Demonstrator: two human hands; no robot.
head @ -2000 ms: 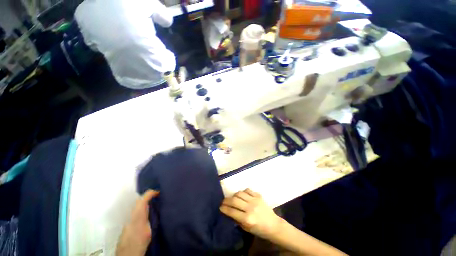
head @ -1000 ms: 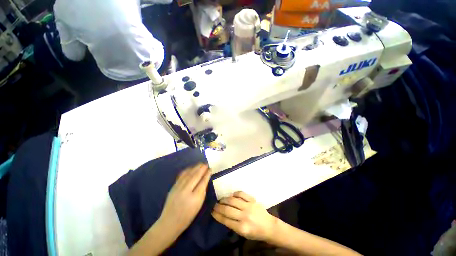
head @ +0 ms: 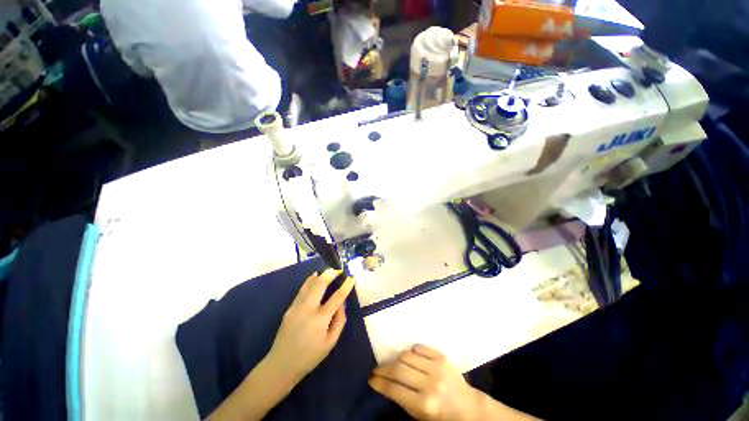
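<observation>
A dark navy garment panel (head: 246,329) lies flat on the white table, its top corner at the presser foot (head: 349,259) of the white JUKI sewing machine (head: 460,156). My left hand (head: 310,329) lies on the panel with its fingertips close to the foot, pressing the cloth down. My right hand (head: 423,382) is at the panel's right edge, nearer to me, with its fingertips pinching the edge. The needle tip cannot be made out.
Black-handled shears (head: 491,247) lie under the machine arm. Dark scrap strips (head: 604,259) hang at the table's right end. Dark cloth heaps lie left (head: 41,321) and right. A thread cone (head: 431,62) and orange carton (head: 526,33) stand behind. A person in white (head: 193,62) is beyond.
The bunched panel has been spread flat to the left. My left hand has moved from its left side onto the cloth, up by the foot. My right hand has stayed at the right edge.
</observation>
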